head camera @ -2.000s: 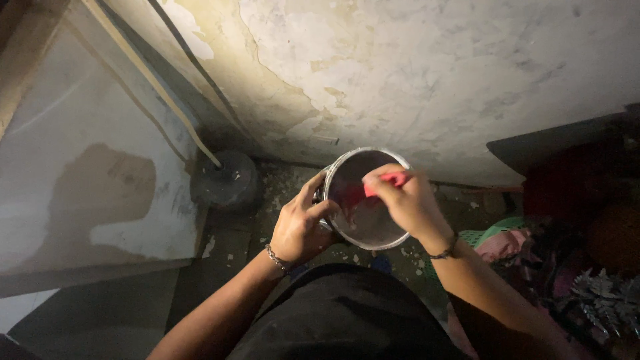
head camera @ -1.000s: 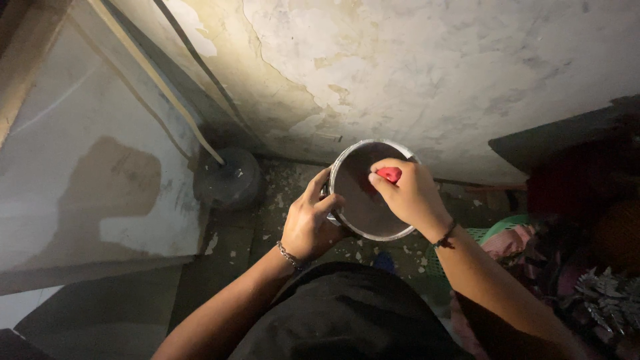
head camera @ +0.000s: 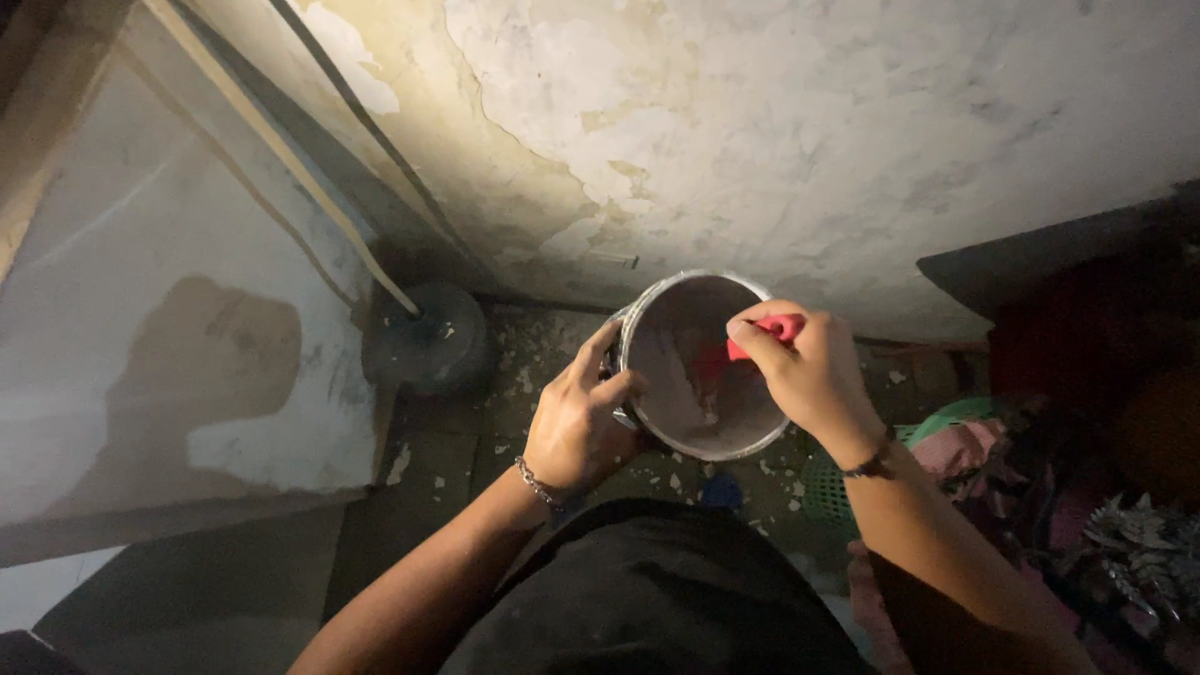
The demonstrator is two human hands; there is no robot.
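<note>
My left hand [head camera: 586, 417] grips the left side of a round bucket [head camera: 708, 272], fingers on the outside and thumb over the rim. The bucket has a pale, stained rim, and a murky greyish-brown content or inner surface shows inside; which of the two cannot be told. My right hand [head camera: 806, 375] is closed around a red handle [head camera: 780, 328] above the bucket's right side. A blurred red part of the same tool reaches down inside; its lower end is unclear.
Behind the bucket rises a wall with peeling paint [head camera: 750, 141]. A dark round container [head camera: 431, 337] with a pole [head camera: 281, 150] stands in the left corner, beside a pale panel [head camera: 187, 375]. Paint flakes litter the floor. At right are a green plastic basket [head camera: 830, 487] and piled cloth [head camera: 961, 450].
My right hand has shifted within the bucket's mouth, from lower over it to its upper right side, still holding the red handle. My left hand keeps its hold on the bucket.
</note>
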